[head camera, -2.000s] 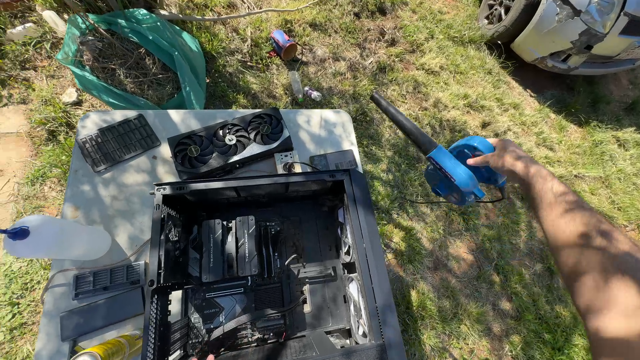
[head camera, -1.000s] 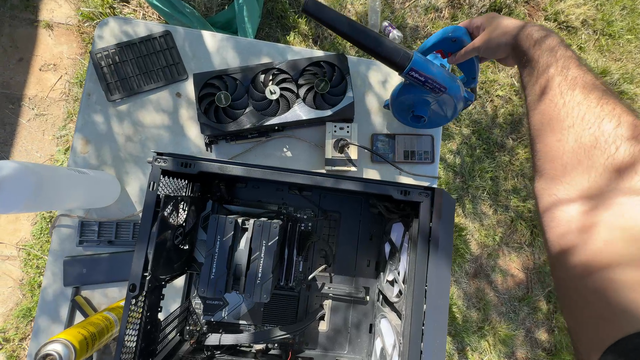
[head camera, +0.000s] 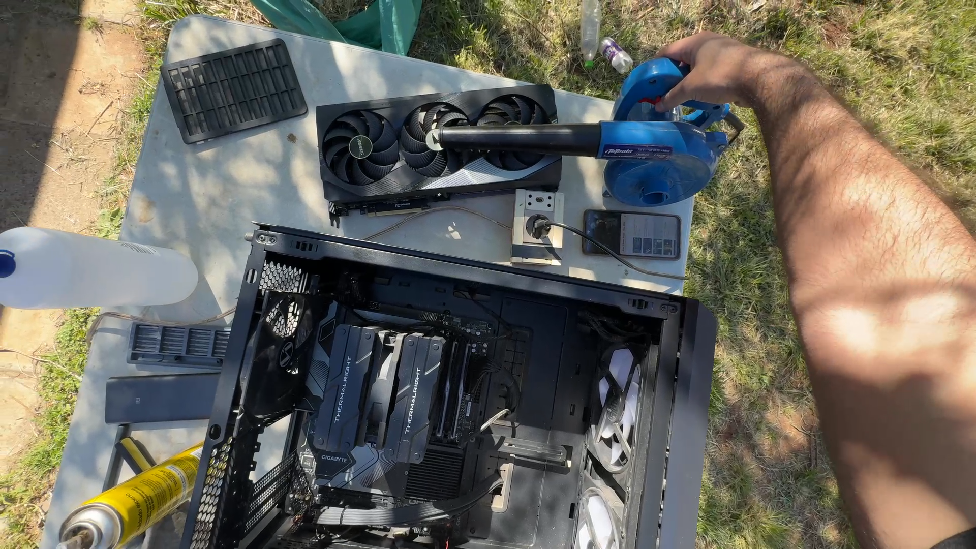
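My right hand (head camera: 705, 72) grips the top handle of a blue electric blower (head camera: 659, 156) at the table's far right corner. The blower's black nozzle (head camera: 526, 139) points left, over a graphics card with three fans (head camera: 366, 149). Nearer to me lies an open black computer case (head camera: 690, 427), with a Thermalright twin-tower CPU cooler (head camera: 389, 393) on a Gigabyte motherboard and white-bladed fans (head camera: 614, 408) at its right side. A power socket box (head camera: 540, 206) with a black plug in it stands between card and case. My left hand is out of view.
On the white table (head camera: 252, 179) are a slotted black panel (head camera: 232, 90), a phone (head camera: 631, 234), a smaller vent panel (head camera: 179, 345), a dark flat rectangular piece (head camera: 162, 398), a yellow spray can (head camera: 141, 499) and a white plastic bottle (head camera: 99, 267). A cord runs over the table's right edge.
My right hand has brought the blower from beside the table to its far right corner. The nozzle, earlier pointing up and left, now lies across above the graphics card. The view has moved closer.
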